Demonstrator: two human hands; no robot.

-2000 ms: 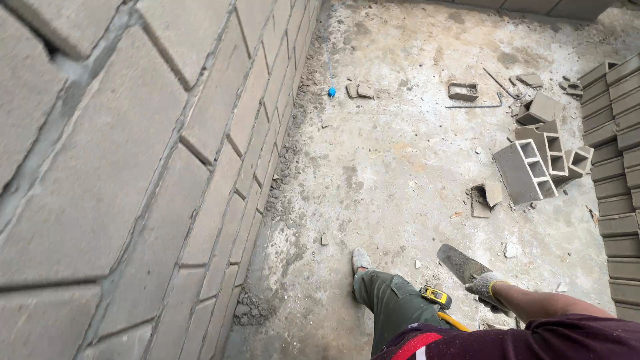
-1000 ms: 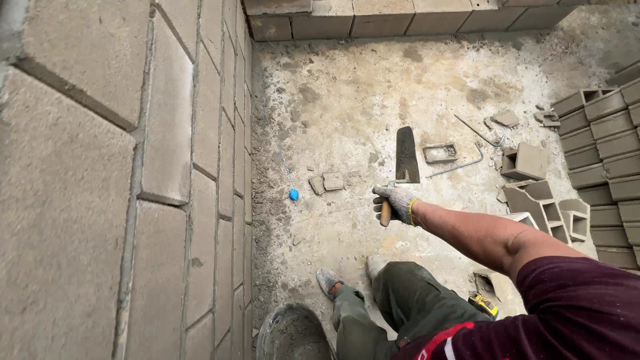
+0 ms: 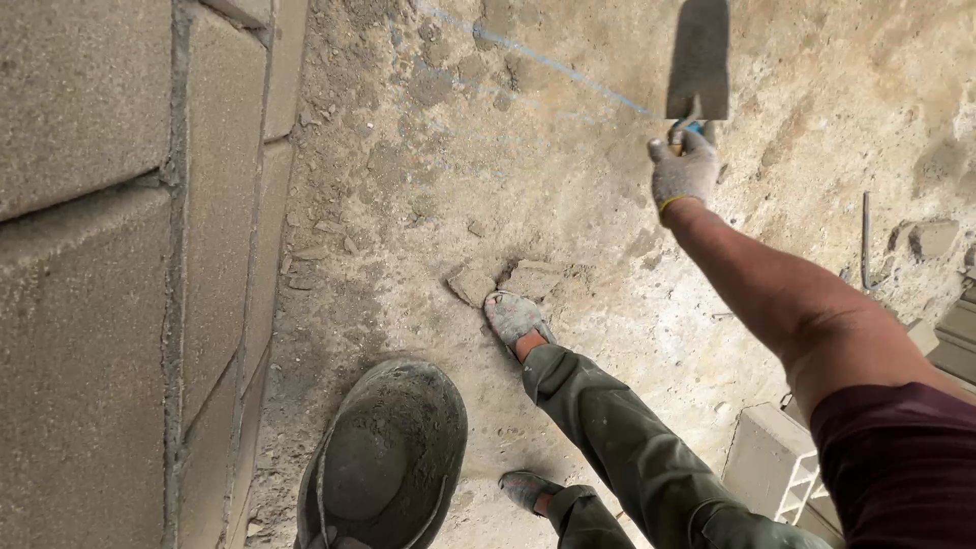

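Note:
My right hand (image 3: 684, 169), in a grey knit glove with a yellow cuff, is shut on a trowel (image 3: 699, 65); its flat, rectangular metal blade points up the view. A small blue object (image 3: 690, 127) shows at the fingers, partly hidden. A thin blue line (image 3: 534, 55) runs from near that hand toward the upper left. At the lower left is a dark bucket (image 3: 450, 404) with a thin handle and grey residue inside. A grey shape at its near edge, cut off by the frame, looks like my gloved left hand (image 3: 348, 542); its grip is hidden.
A concrete block wall (image 3: 84, 328) with mortar joints rises on the left. Broken block pieces (image 3: 534, 279) lie by my foot. A bent metal rod (image 3: 866, 240) lies on the right. Hollow concrete blocks (image 3: 766, 450) stand at lower right. Mortar crumbs line the wall's foot.
The bucket, only partly in view a second ago, now shows more fully. My right arm reaches farther with the trowel. The blue object seen on the floor earlier no longer lies beside the broken pieces.

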